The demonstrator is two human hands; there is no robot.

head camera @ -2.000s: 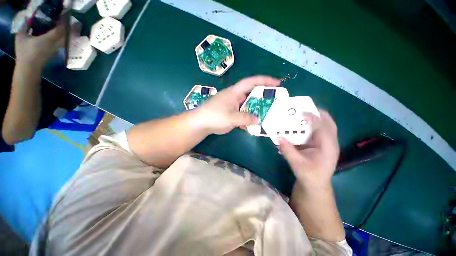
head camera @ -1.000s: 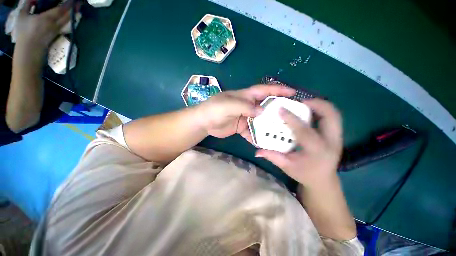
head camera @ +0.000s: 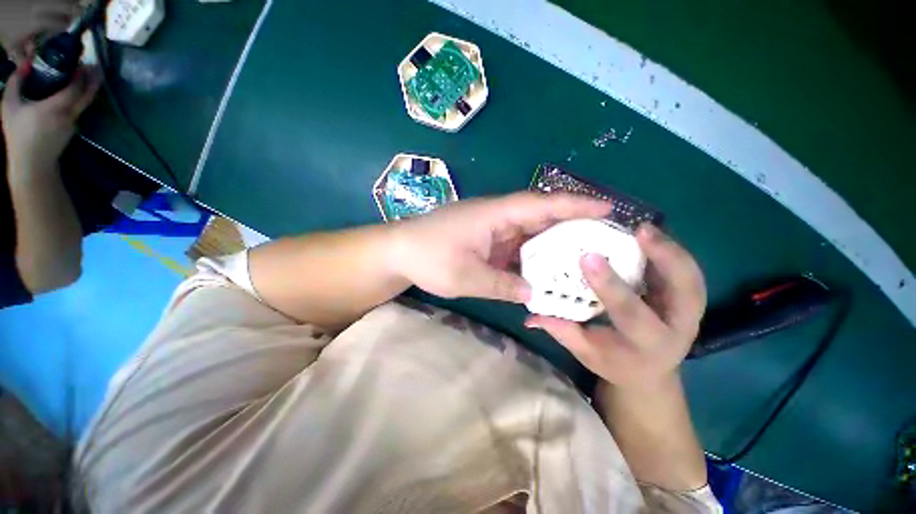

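My left hand [head camera: 467, 246] and my right hand [head camera: 638, 321] hold a white hexagonal unit [head camera: 575, 269] between them, above the bench. Its face with small holes and a row of dark slots is turned up, and no green shows. My right index fingertip rests on the face. My left fingers are at its left and far edge. Two open housings with green circuit boards lie on the bench, one farther off [head camera: 443, 82] and one just beyond my left forearm [head camera: 414, 189].
The dark screw tray [head camera: 603, 199] lies behind my hands, with loose screws [head camera: 613, 137] beyond it. A black and red electric screwdriver [head camera: 763, 313] with its cord lies at right. At upper left, a coworker's hand [head camera: 45, 120] holds a dark tool near a white unit [head camera: 134, 18].
The cover was beside the open housing, offset over its edge; it now lies over it and hides the board. The screw tray has come into view. The coworker's hand has moved.
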